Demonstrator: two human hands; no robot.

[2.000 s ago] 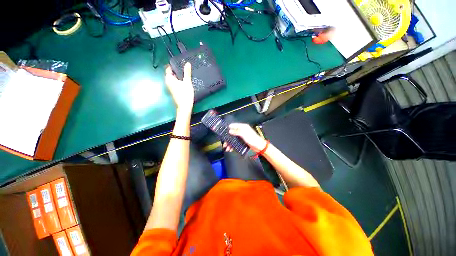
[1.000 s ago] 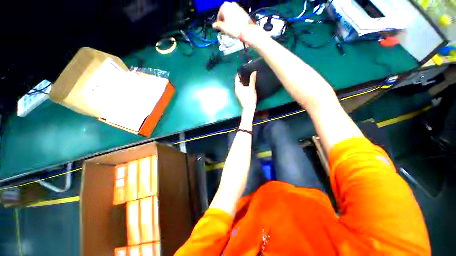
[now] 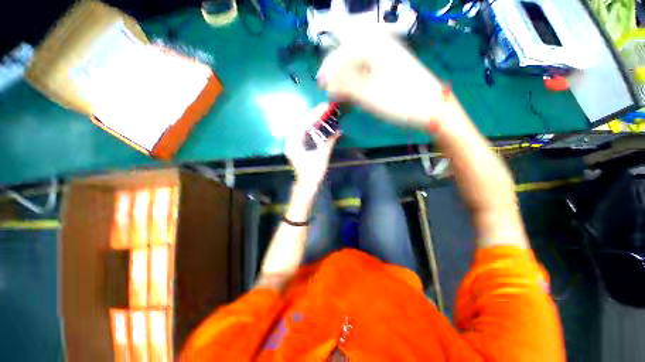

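Note:
The set-top box (image 3: 325, 126) is tilted up at the front edge of the green bench, with its narrow black-and-red side showing. My left hand (image 3: 309, 157) is shut on it from the near side. My right hand (image 3: 378, 74) is blurred above and to the right of the box, over the bench; its fingers point left, and I cannot tell whether it holds anything. The open retail box (image 3: 191, 117) lies on the bench at the left, with orange-red sides, a brown lid and a white inside.
A deep brown carton (image 3: 205, 247) with rows of orange boxes (image 3: 150, 276) stands below the bench at the left. A power strip (image 3: 318, 25), cables and a tape roll (image 3: 219, 12) lie at the rear. A white-blue device (image 3: 527, 35) is at the right. A dark stand (image 3: 460, 219) is beside my right leg.
The set-top box has moved from flat on the bench to tilted on edge in my left hand. My right hand has come down from the rear of the bench. The remote control seen earlier is not visible.

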